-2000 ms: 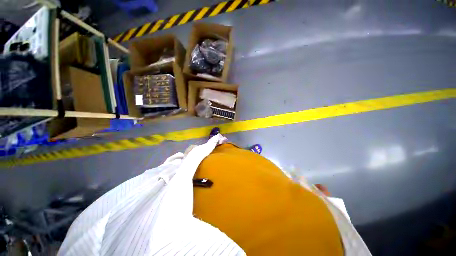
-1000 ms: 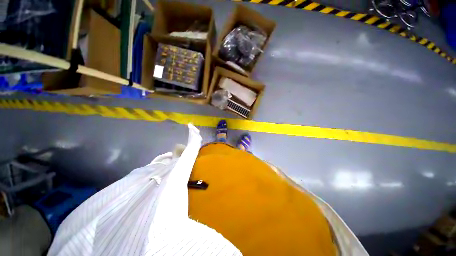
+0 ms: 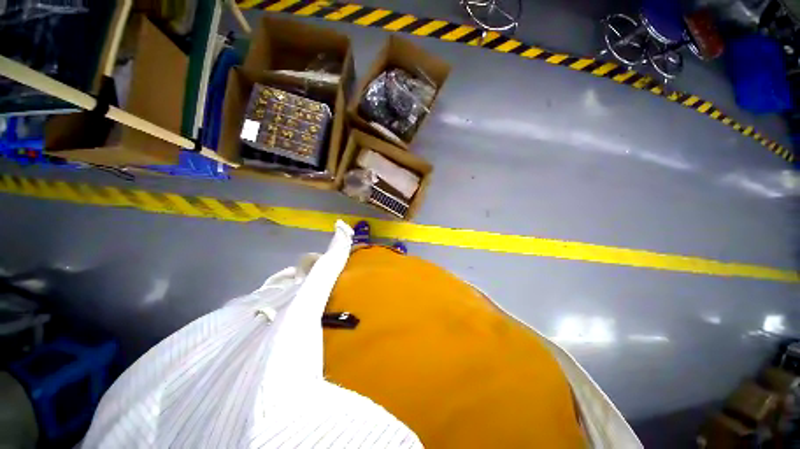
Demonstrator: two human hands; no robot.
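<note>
Neither of my hands shows in the frame. Open brown cartons stand on the floor in front of me. One carton (image 3: 235, 110) holds a dark tray stack (image 3: 287, 125) with gold-coloured parts and a white label. Another carton holds dark parts in clear bags (image 3: 396, 99). A small carton holds a pale slab (image 3: 389, 173), a ribbed strip (image 3: 389, 201) and a clear crumpled bag (image 3: 358, 183).
A rack with pale poles (image 3: 147, 127) stands at the upper left. A yellow floor line (image 3: 526, 245) crosses before my feet. Wheeled chair bases (image 3: 645, 54) and a blue bag (image 3: 757, 74) are at the upper right. A blue stool (image 3: 63, 379) is at lower left, brown cartons (image 3: 752, 401) at lower right.
Since two seconds ago the view has turned, and the yellow line now slopes down to the right. Chair bases, the blue stool and the lower-right cartons have come into view. The nearby cartons' contents look unchanged.
</note>
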